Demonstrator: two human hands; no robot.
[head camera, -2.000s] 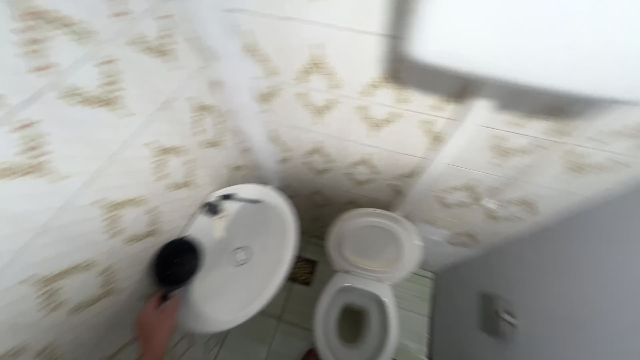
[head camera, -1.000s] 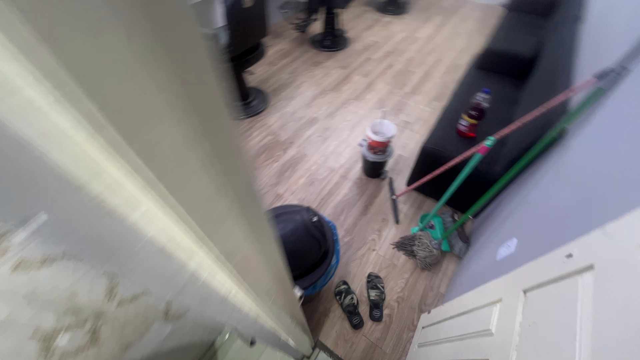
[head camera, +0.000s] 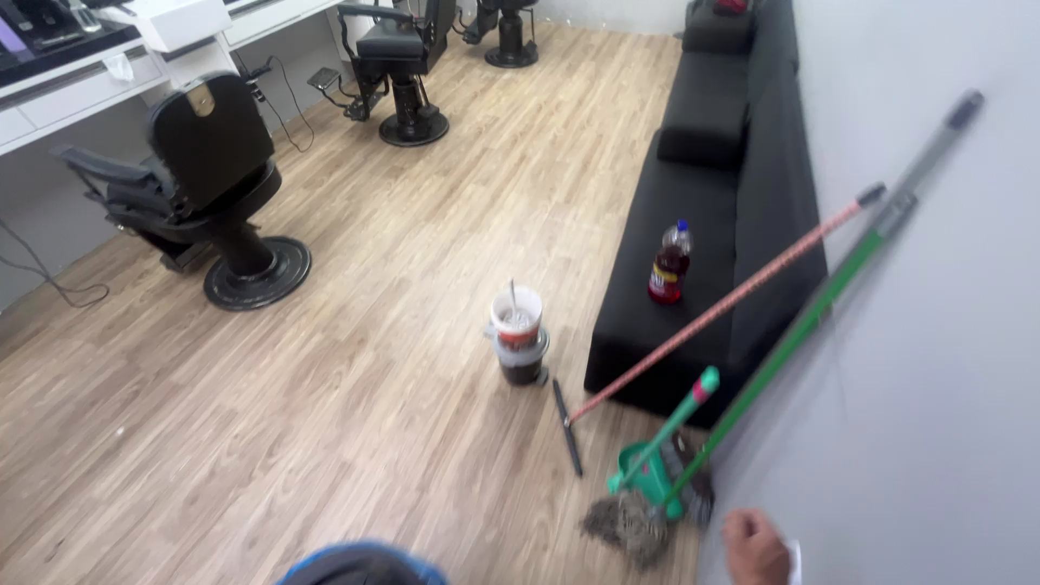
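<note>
My right hand (head camera: 756, 546) is at the lower right, beside the wall, with its fingers curled; whether it holds anything is hidden. To its left stands a string mop (head camera: 630, 528) with a green handle leaning on the wall. A green long-handled dustpan (head camera: 650, 479) and a floor squeegee (head camera: 567, 426) with a pink handle are beside it. A white bucket (head camera: 517, 313) sits on top of a grey and dark container (head camera: 521, 364) on the floor. My left hand is out of view.
A black sofa (head camera: 691, 203) runs along the right wall, with a bottle of red liquid (head camera: 670, 264) on its seat. Several black barber chairs (head camera: 256, 272) stand at the left by a white counter (head camera: 89, 85). A dark bin with a blue liner (head camera: 361, 565) is at the bottom edge.
The view has swung from a washroom with a sink and toilet to the room with the sofa. A hand held a dark round object by the sink; now my right hand shows near the wall.
</note>
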